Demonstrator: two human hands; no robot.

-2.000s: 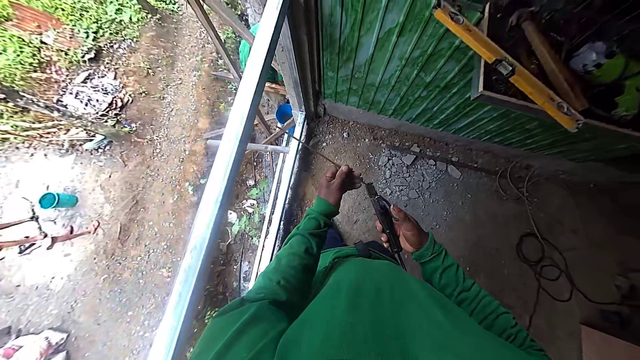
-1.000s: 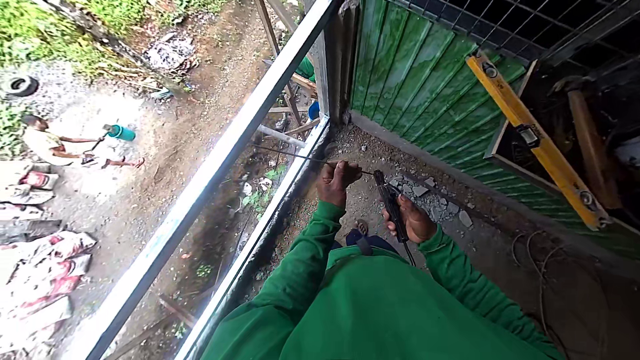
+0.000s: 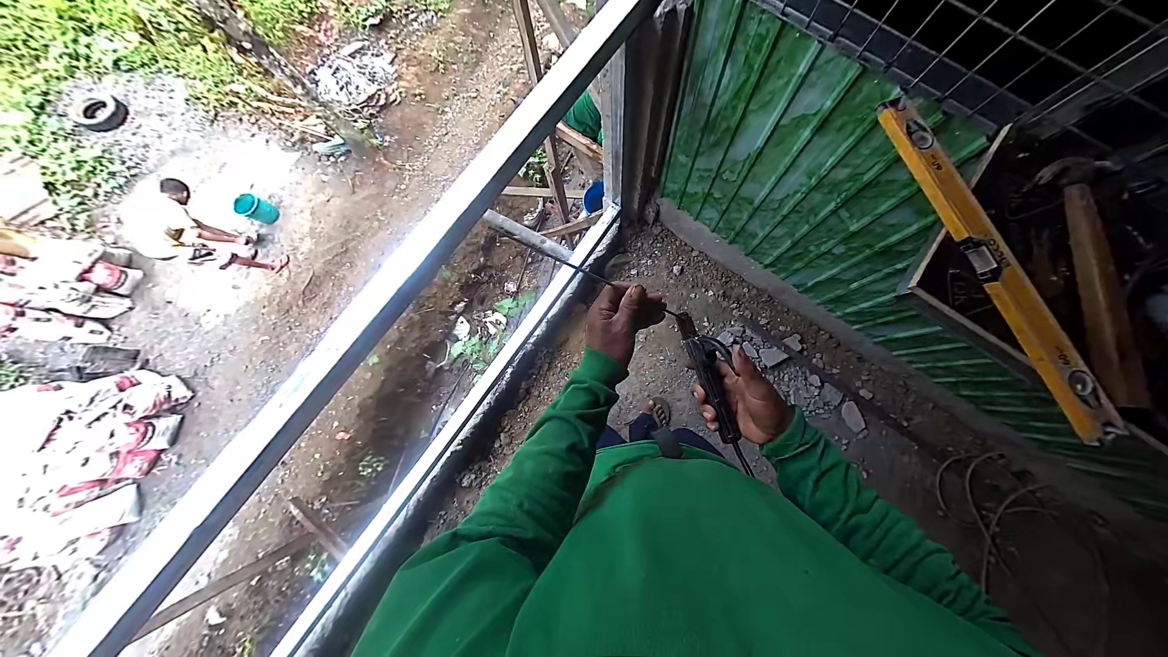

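A black welding electrode holder (image 3: 714,379) lies in my right hand (image 3: 746,400), its cable running down from the handle. My left hand (image 3: 622,319) pinches a thin dark rod (image 3: 561,262), most likely a welding electrode. One end of the rod points up and left toward the metal frame; the other is close to the holder's jaws. Whether rod and jaws touch, I cannot tell. Both hands are in front of my body, above the gravelly floor and right of the lower metal rail (image 3: 484,392).
A long metal bar (image 3: 365,338) crosses diagonally at left. On the right, a yellow spirit level (image 3: 995,265) and a hammer (image 3: 1100,283) rest at a wooden tray (image 3: 972,319) beside green corrugated sheet (image 3: 803,155). Cable loops (image 3: 990,511) lie below. Outside, a person (image 3: 196,228) sits on the ground.
The view has swung, bringing the seated person outside into sight. Both hands keep their hold on the rod and the holder.
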